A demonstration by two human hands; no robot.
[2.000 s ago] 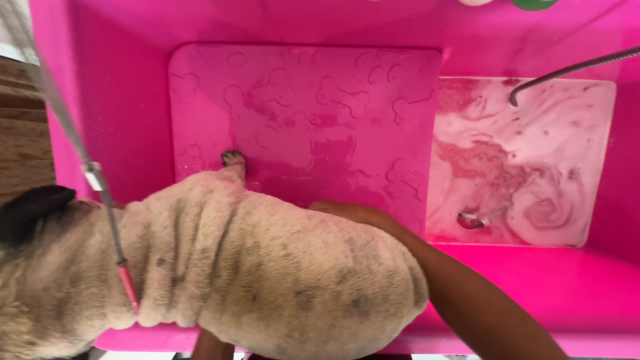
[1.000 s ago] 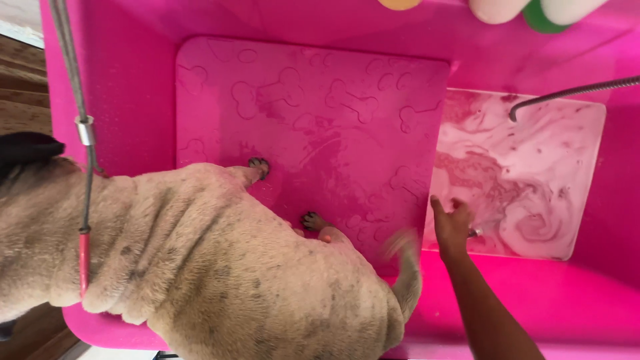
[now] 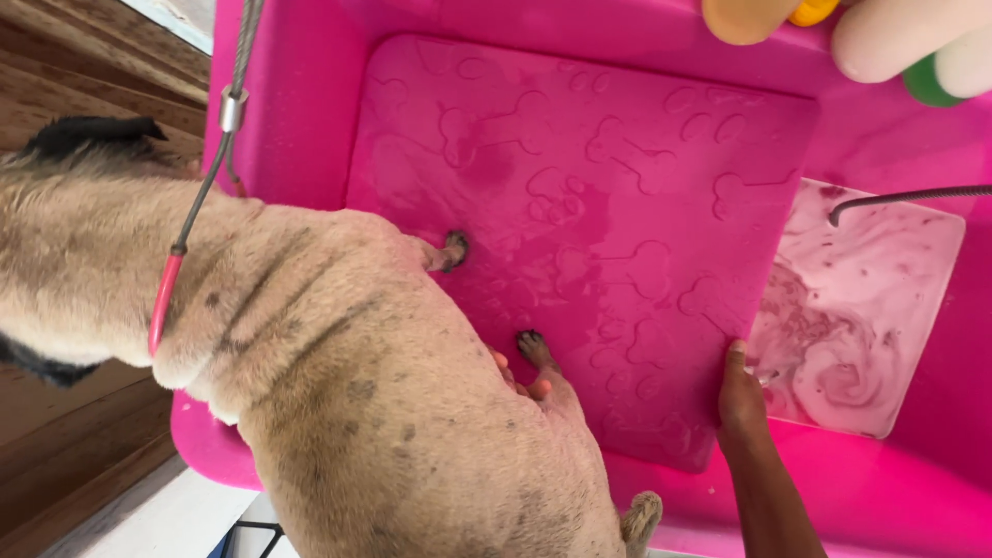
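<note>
A short-haired tan dog [image 3: 403,403] with a dark ear and a wrinkled neck stands in a pink tub, its head over the left rim. A grey cable loop with a red sleeve [image 3: 163,304] goes round its neck. Under its belly only the fingertips of my left hand [image 3: 521,380] show, touching the dog beside a hind leg; the rest is hidden. My right hand [image 3: 742,395] grips the right edge of the pink platform [image 3: 558,194], which is embossed with bones and paws. Beyond that edge lies a basin section of milky, swirled water [image 3: 860,310].
A thin ribbed hose [image 3: 907,200] reaches over the water from the right. Several bottles [image 3: 891,39] stand at the upper right. The tub's left wall [image 3: 291,116] rises beside the dog's neck, with brown boards [image 3: 85,449] outside it. The dog's tail [image 3: 642,518] hangs near the front rim.
My right hand has come from beside the dog's rear, past the water, to the platform's edge. The dog's rear has shifted, and its hind paw, unseen two seconds ago, shows. The view has moved.
</note>
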